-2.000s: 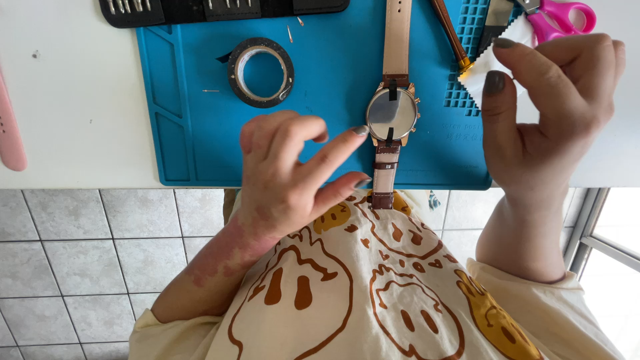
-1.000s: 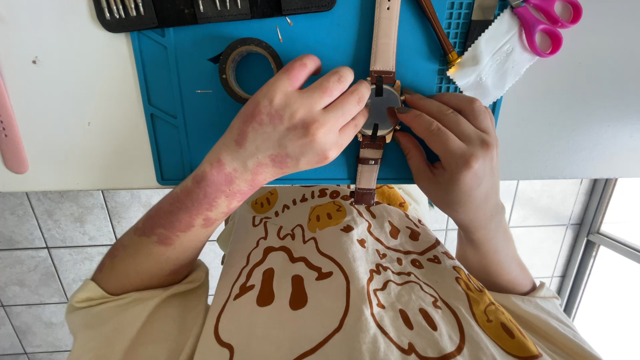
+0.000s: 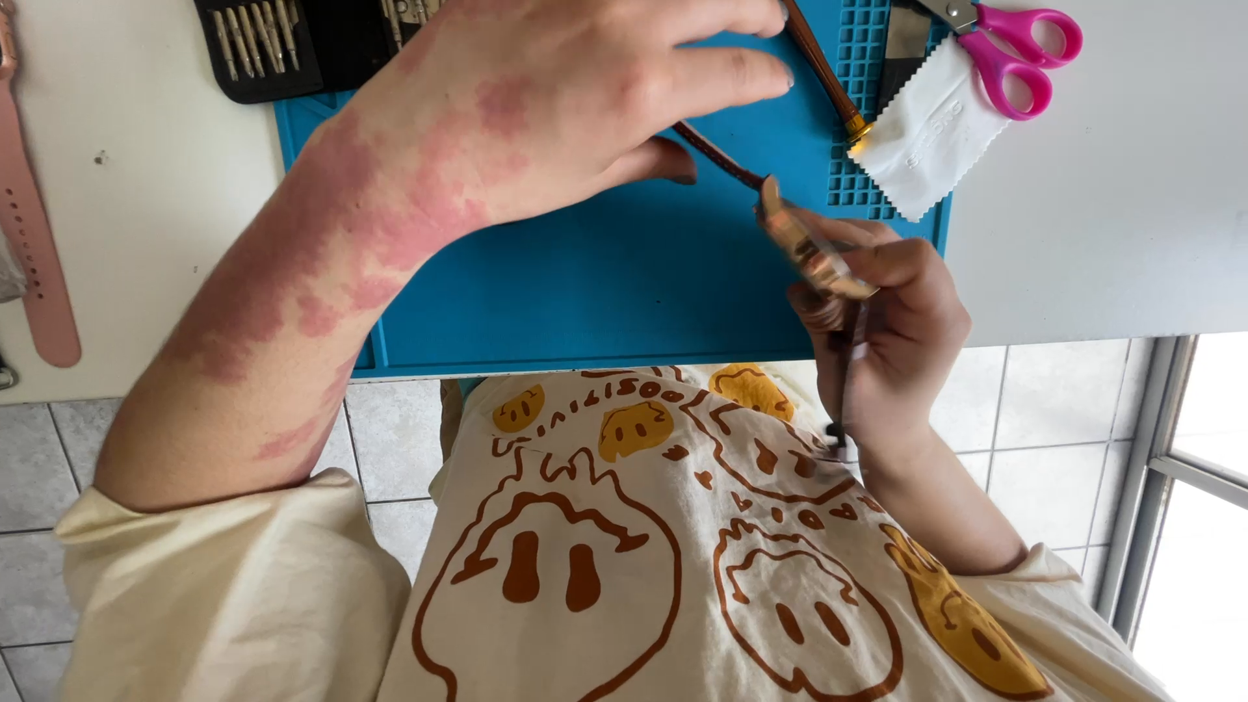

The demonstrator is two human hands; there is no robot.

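My right hand (image 3: 892, 322) grips a wristwatch by its rose-gold-coloured case (image 3: 811, 252), which is turned edge-on above the blue work mat (image 3: 585, 292). One part of the brown leather strap (image 3: 720, 156) runs up and left toward my left hand; the other part hangs down by my right palm, blurred. My left hand (image 3: 604, 97) is over the upper part of the mat, fingers spread and thumb apart, beside the strap. The far end of that strap part is hidden by the hand, and no firm hold on it shows.
A case of screwdriver bits (image 3: 255, 44) lies upper left, a pink watch strap (image 3: 47, 283) at far left. Upper right are pink-handled scissors (image 3: 1019, 58), a white cloth (image 3: 926, 136), a dark flat tool (image 3: 907, 44) and a brown-handled tool (image 3: 824, 73).
The watch lay flat on the mat, back up; now my right hand has it raised and turned on edge. My left hand has moved off the watch case. The black tape roll is now out of sight.
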